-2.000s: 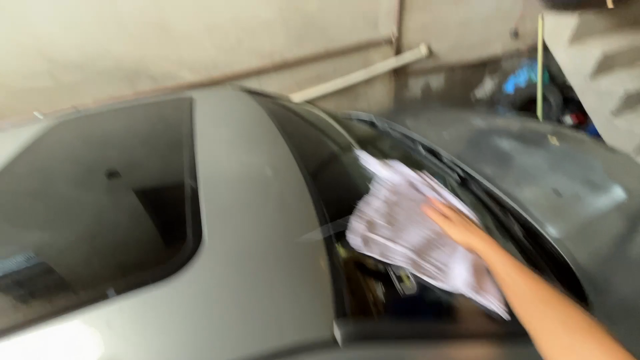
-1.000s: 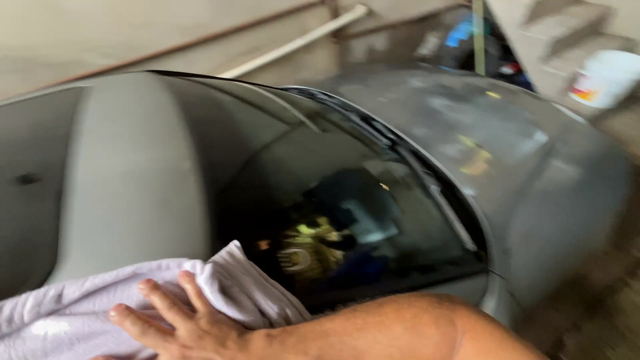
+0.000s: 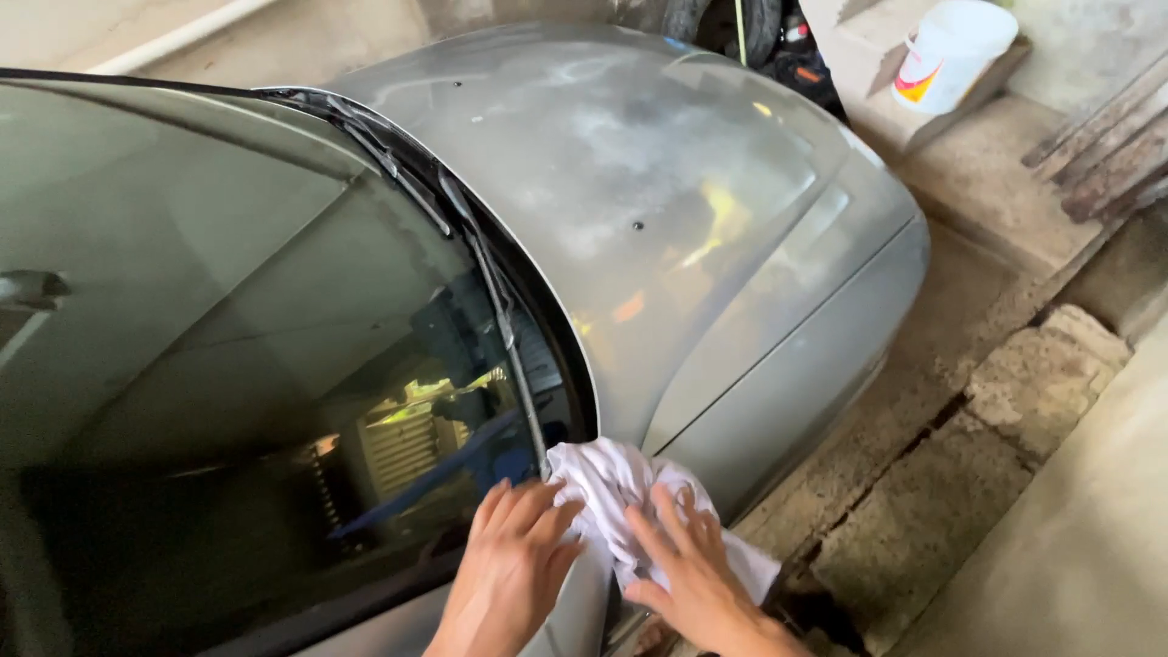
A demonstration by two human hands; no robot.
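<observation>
A pale lilac cloth (image 3: 607, 484) lies bunched on the grey car at the rear corner of the hood, by the lower corner of the windshield (image 3: 274, 328). My right hand (image 3: 684, 570) rests on the cloth with its fingers spread. Just left of it, my left hand (image 3: 516, 547) is bent over the cloth's left edge, fingers somewhat apart; whether its fingertips grip the fabric cannot be told. Wiper arms (image 3: 484, 265) run along the base of the glass, next to the hood (image 3: 584, 155), which has whitish, cloudy patches.
A white plastic bucket (image 3: 954, 55) stands on a concrete step at the upper right. Wooden boards (image 3: 1113, 137) lie below it. Uneven stone paving (image 3: 922, 502) and a wall flank the car. Behind the hood are a tire (image 3: 753, 27) and a pale pipe (image 3: 182, 36).
The cloth has gone from the windshield to the roof edge, and now is at the hood's rear corner. My left hand has come into view. The view has shifted toward the hood.
</observation>
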